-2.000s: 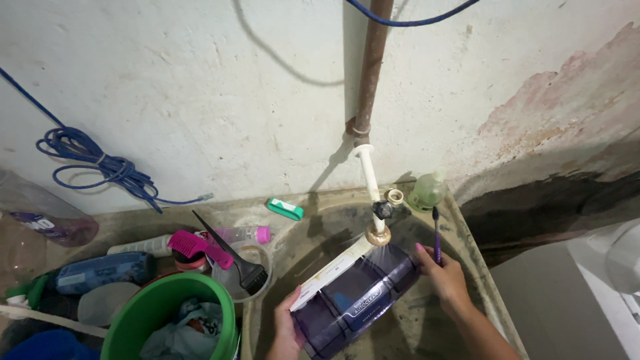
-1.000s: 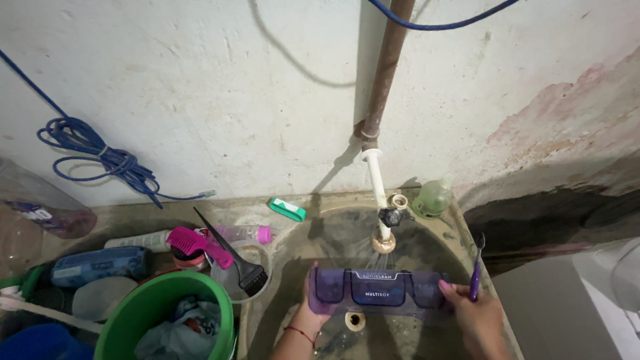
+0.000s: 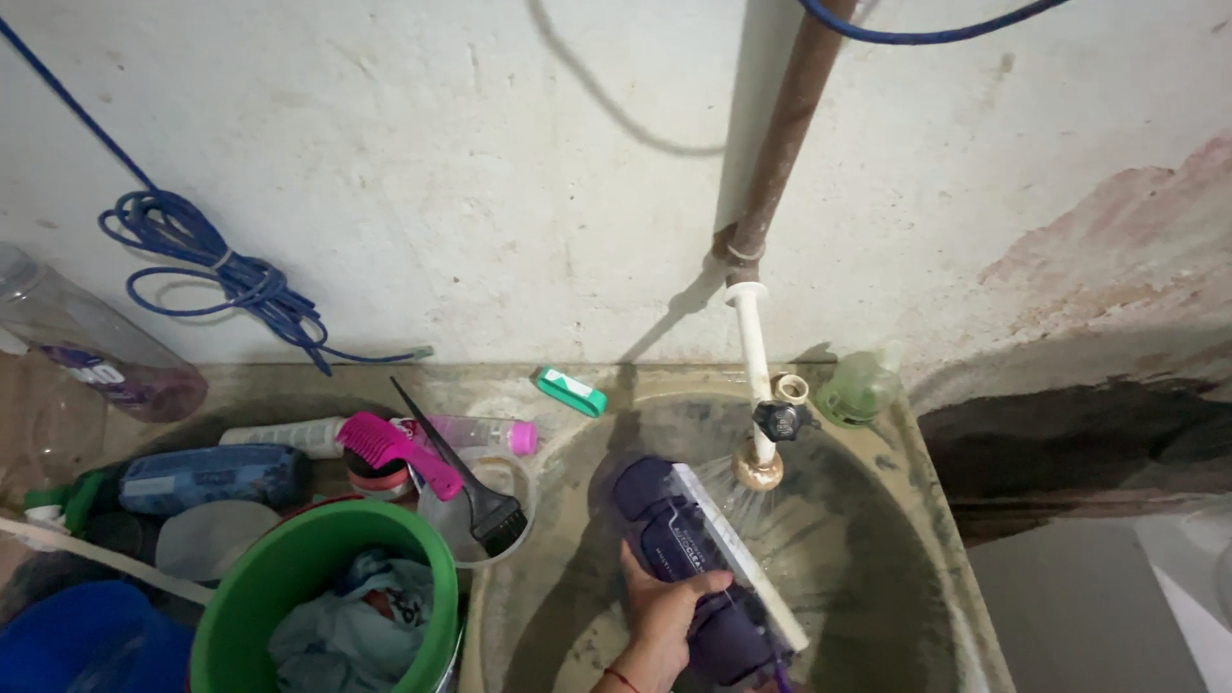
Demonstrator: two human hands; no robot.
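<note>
My left hand [image 3: 664, 611] grips a dark purple translucent plastic case [image 3: 698, 568] with a white strip along one long edge. The case is tilted over the sink basin [image 3: 866, 539], just left of the running faucet's spray head [image 3: 757, 467]. At the bottom edge of the view a bit of my right hand [image 3: 760, 687] shows by the case's lower end, beside the purple handle of a small brush [image 3: 782, 674]. Most of that hand lies out of view, and the brush head is hidden.
Left of the basin stand a green bucket [image 3: 445, 577] with cloth, a tint brush [image 3: 499, 525] on a plastic tub, a pink comb [image 3: 399, 452] and bottles. A green band [image 3: 571, 391] and a greenish plastic container [image 3: 861, 385] sit on the rim. A black valve knob [image 3: 781, 421] is on the faucet.
The case has turned from roughly level to steeply tilted and moved to the left of the spray. My right hand and the purple brush have moved down to the bottom edge of the view.
</note>
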